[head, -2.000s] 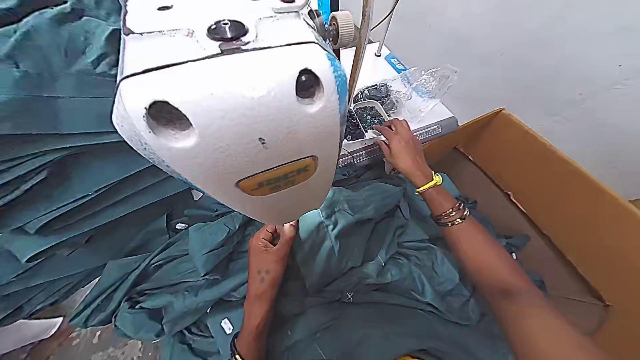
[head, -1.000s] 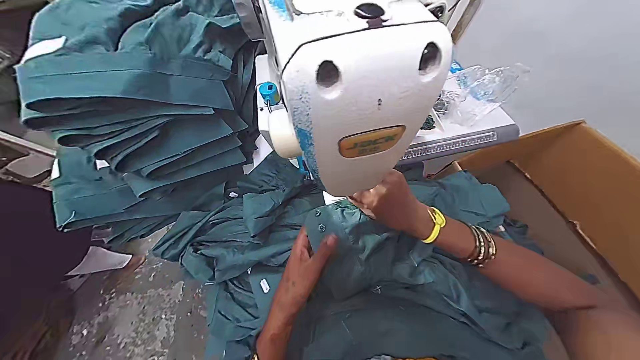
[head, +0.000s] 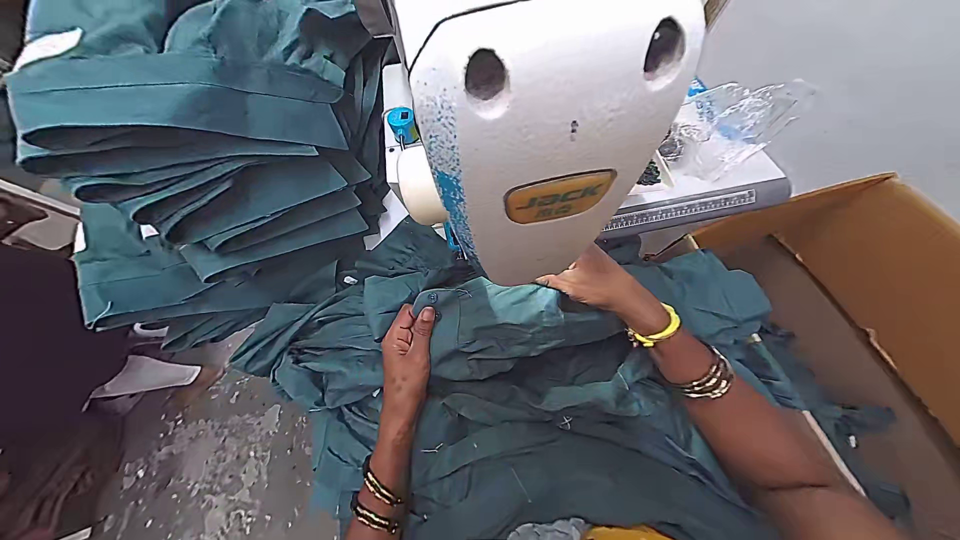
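Note:
A white Jack sewing machine head [head: 555,142] stands over a heap of dark green fabric [head: 525,337]. Left of the machine head, my left hand [head: 409,345] pinches a garment's tab [head: 448,309] that bears small buttons [head: 432,298], thumb on top. My right hand [head: 596,279] grips the same cloth just beside the machine head's lower tip, its fingertips partly hidden behind the casing. The needle area is hidden by the machine head.
A large stack of folded green garments [head: 187,157] rises at the left. At the right stands an open cardboard box [head: 870,262]. Clear plastic bags [head: 742,120] and a tray of small dark buttons [head: 651,174] lie on the machine table [head: 769,180], behind its printed ruler.
Two seconds ago my right hand was at the button tray; it has come down to the cloth by the machine head. My left hand now pinches the buttoned tab. The view has swung left.

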